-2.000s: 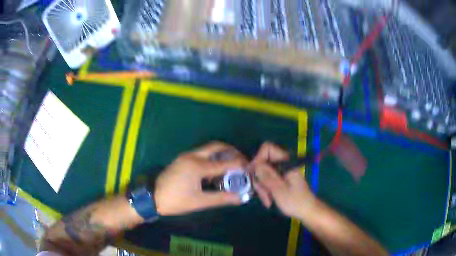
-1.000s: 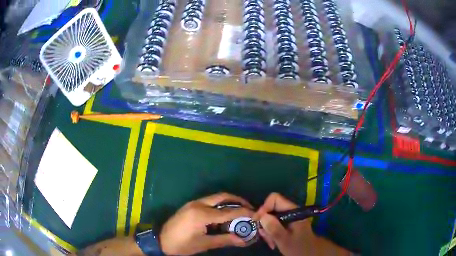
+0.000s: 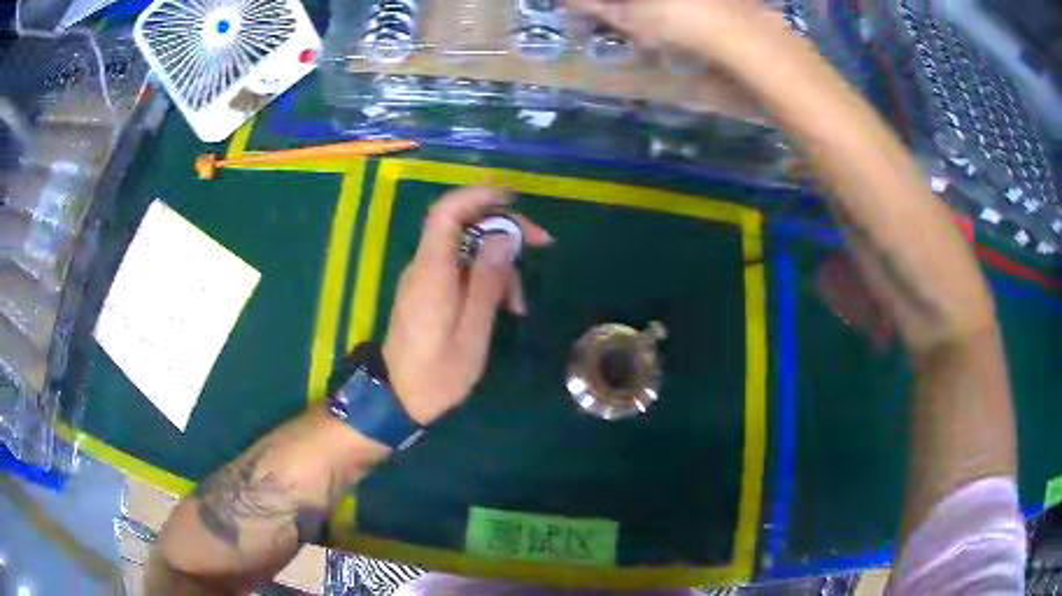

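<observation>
My left hand (image 3: pixel 448 303) holds a small round silver unit (image 3: pixel 497 236) between thumb and fingers, near the upper left of the yellow-taped rectangle. Another silver unit (image 3: pixel 615 370) lies on the green mat inside the rectangle, its shiny cup with brownish centre showing and a small tab at its upper right. My right hand (image 3: pixel 635 18) reaches to the blister tray (image 3: pixel 466 76) at the top edge of the picture. It is partly cut off, so whether it holds anything cannot be told. The test pen is not visible.
A white fan (image 3: pixel 224 58) stands at the upper left. An orange stick (image 3: pixel 309 154) lies on the tape below it. A white sheet (image 3: pixel 175 314) is at the left. A second tray stack (image 3: pixel 972 140) is at the far right, and a green label (image 3: pixel 542 537) at the front.
My right hand has left the test pen and moved up to the tray. My left hand has moved up with a unit. A silver unit now lies alone on the mat.
</observation>
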